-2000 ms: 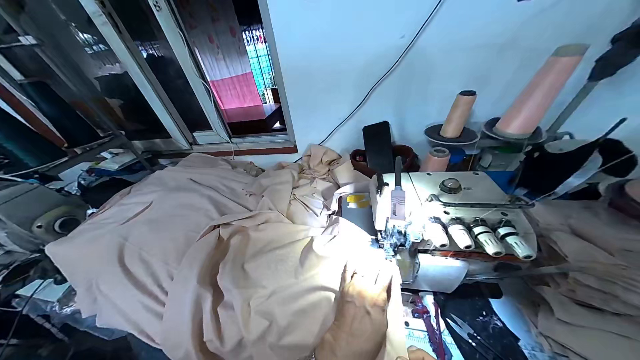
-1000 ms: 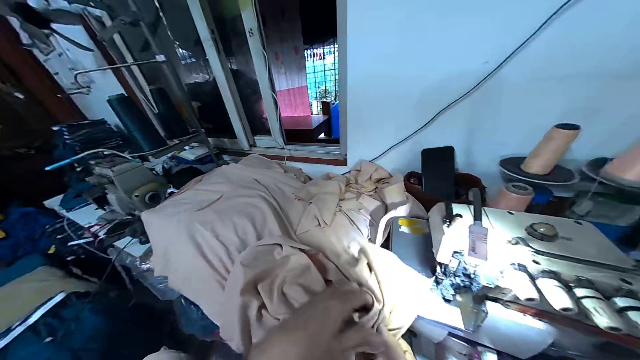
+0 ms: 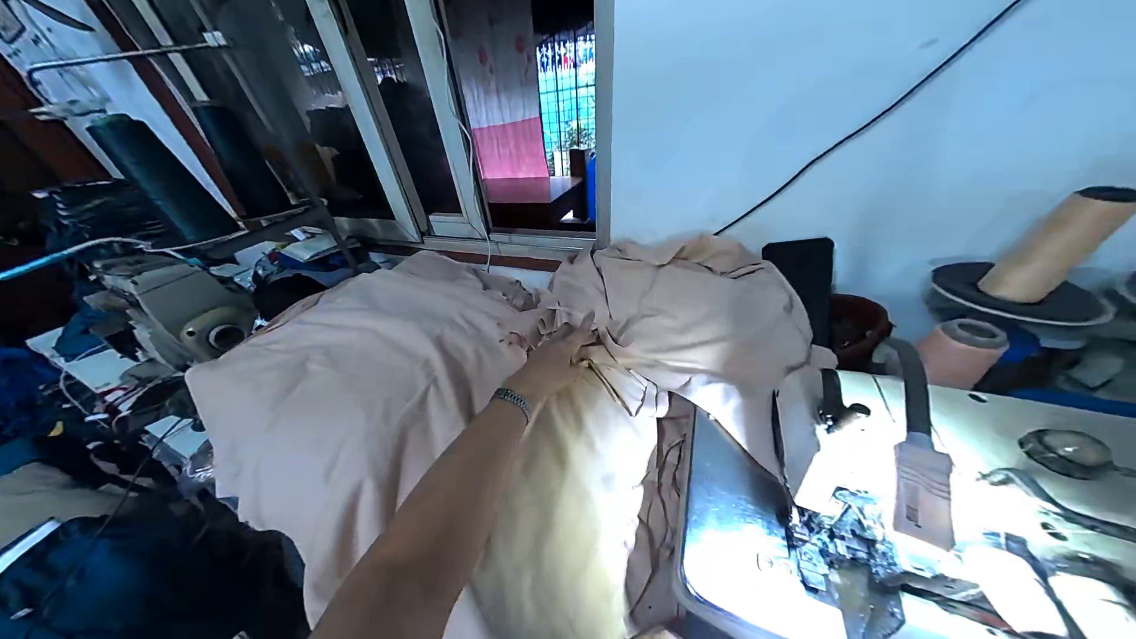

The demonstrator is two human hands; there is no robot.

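My left hand (image 3: 561,351), with a dark band on the wrist, reaches into a large heap of beige fabric (image 3: 355,382) and grips a gathered fold of it. More of the fabric (image 3: 692,302) is bunched up just right of the hand, against the wall and over the back of the sewing machine's metal plate (image 3: 737,524). The lit needle and presser area of the sewing machine (image 3: 843,541) lies to the right of the cloth. Only a sliver of what looks like my right hand (image 3: 655,634) shows at the bottom edge, so its grip is hidden.
Behind the cloth are a sliding window (image 3: 417,133) and a wall with a black cable (image 3: 852,133). A thread cone (image 3: 1056,244) and a dark phone-like slab (image 3: 803,284) stand at the right. Another machine (image 3: 191,311) and dark cloth (image 3: 133,559) are at the left.
My left hand has moved away from me, further into the fabric. Beige cloth that lay lower beside the machine is now bunched higher, partly covering the dark slab. The view has shifted.
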